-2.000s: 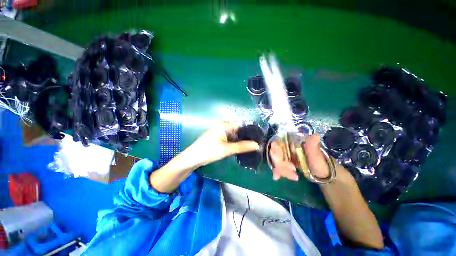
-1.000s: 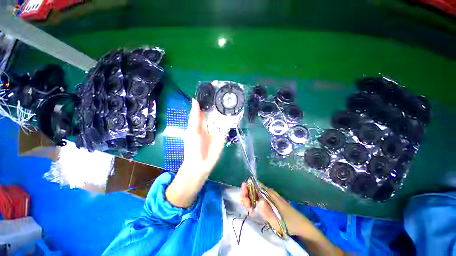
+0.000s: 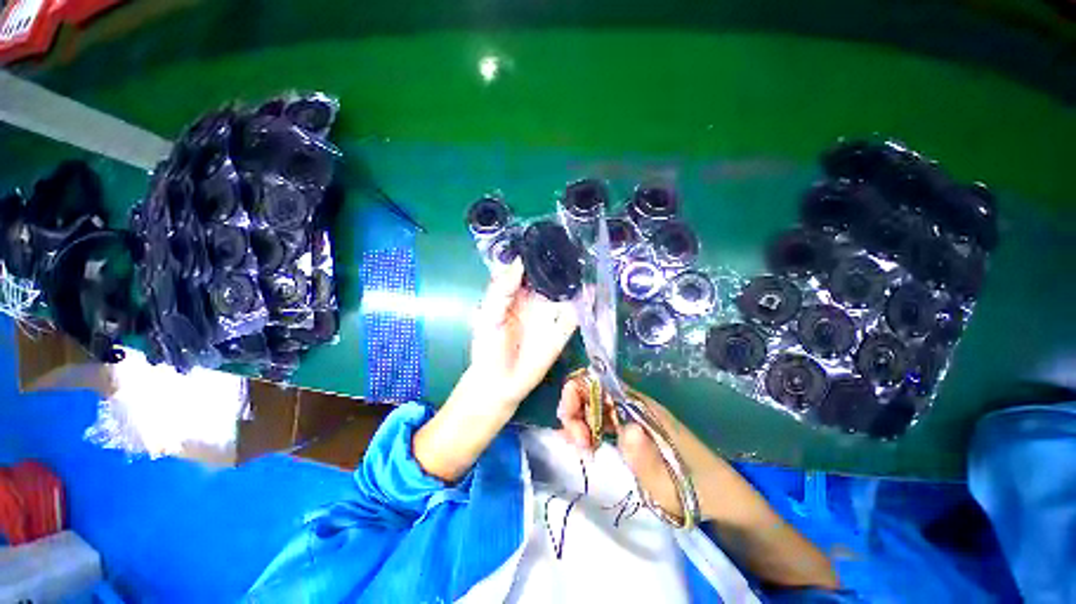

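My left hand [image 3: 510,336] holds a black round part [image 3: 550,260] in film by its lower edge, above the green bench. My right hand [image 3: 608,431] holds scissors [image 3: 598,316] by their gold-and-silver loop handles. The blades point away from me, just right of the held part; whether they touch its film I cannot tell. A black disc in film [image 3: 487,216] shows just beyond my left fingers; whether it joins the held part is unclear. Several cut pieces [image 3: 653,322] lie right of the blades.
A thick stack of black part sheets [image 3: 242,236] is at left, a flatter group [image 3: 873,289] at right. A blue perforated strip [image 3: 392,319] lies beside the left stack. Below the bench edge are a cardboard box [image 3: 319,427] and white crumpled plastic [image 3: 177,413]. Blue cloth [image 3: 1032,484] is at far right.
The scissors have moved from the middle of the pieces down toward me, then up beside the held part. The held part has turned from its pale-hubbed face to a dark side.
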